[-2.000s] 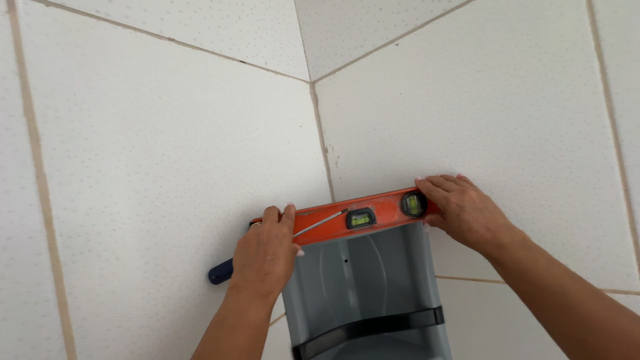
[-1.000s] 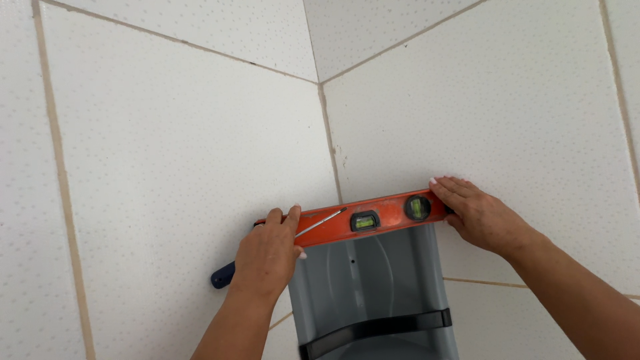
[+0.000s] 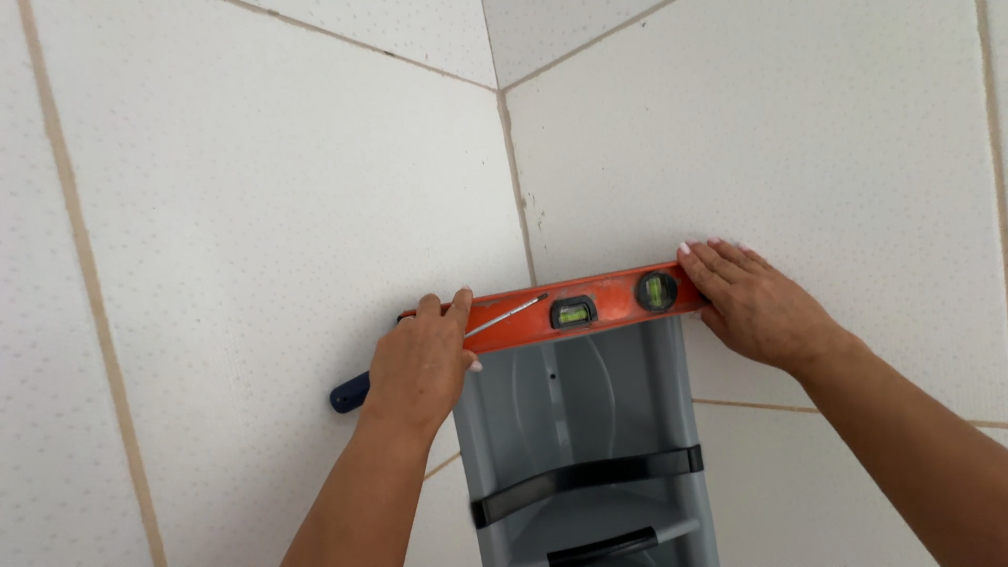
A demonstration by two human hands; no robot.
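An orange spirit level [image 3: 520, 319] with green vials lies across the top end of a grey plastic corner unit [image 3: 504, 441], tilted up to the right in the view. My left hand [image 3: 421, 362] grips its left end and also holds a screwdriver [image 3: 350, 392], whose dark blue handle sticks out to the left and whose metal shaft crosses the level's face. The fingers of my right hand [image 3: 748, 303] are on the level's right end, with the thumb below its edge. Part of the screwdriver is hidden under my left hand.
White speckled wall tiles [image 3: 276, 197] with beige grout lines meet at a corner above the level. A black band [image 3: 587, 476] spans the grey unit, and lower down is a bar with a black sleeve [image 3: 602, 545].
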